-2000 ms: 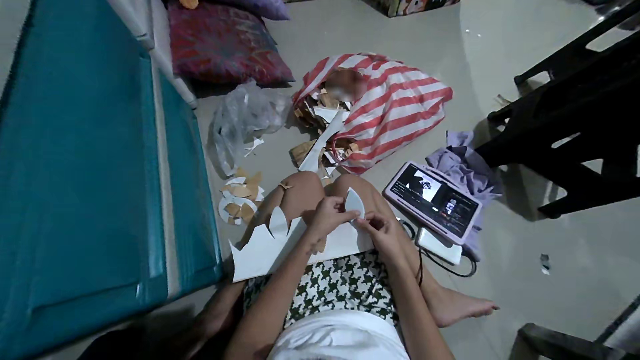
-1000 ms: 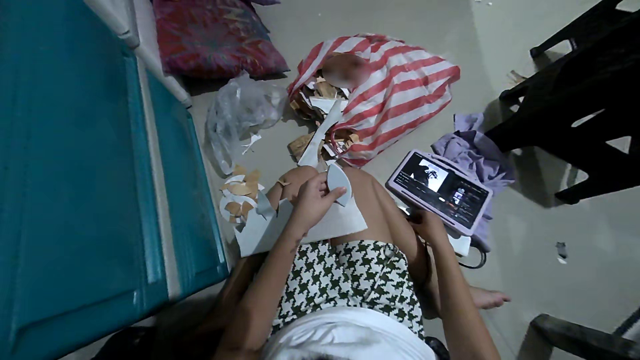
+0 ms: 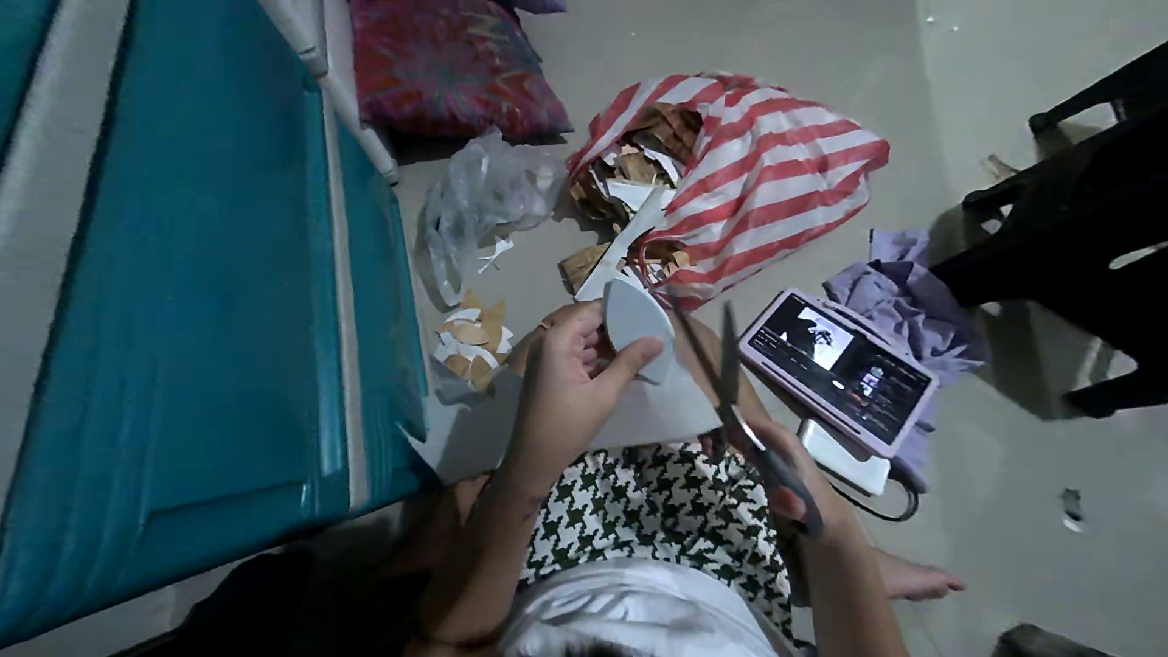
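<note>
My left hand (image 3: 589,365) pinches a pointed, leaf-shaped white paper or card piece (image 3: 637,319) between thumb and fingers. In my right hand (image 3: 776,456) is a pair of scissors (image 3: 727,392) with dark handles, its blades apart and pointing up, just right of the leaf-shaped piece. A larger white sheet (image 3: 666,411) lies across my lap under my left hand; its left part is partly hidden by my forearm.
A red-and-white striped bag (image 3: 776,173) of scraps lies ahead. Cut scraps (image 3: 474,342) and a clear plastic bag (image 3: 488,201) are at the left, beside a teal padded seat (image 3: 210,301). A tablet (image 3: 839,370), white power bank (image 3: 844,456) and purple cloth (image 3: 903,292) lie right, near black furniture (image 3: 1077,219).
Two seconds ago both hands were at the white piece. My right hand went down to the right beside the tablet, and now holds scissors with spread blades near the piece.
</note>
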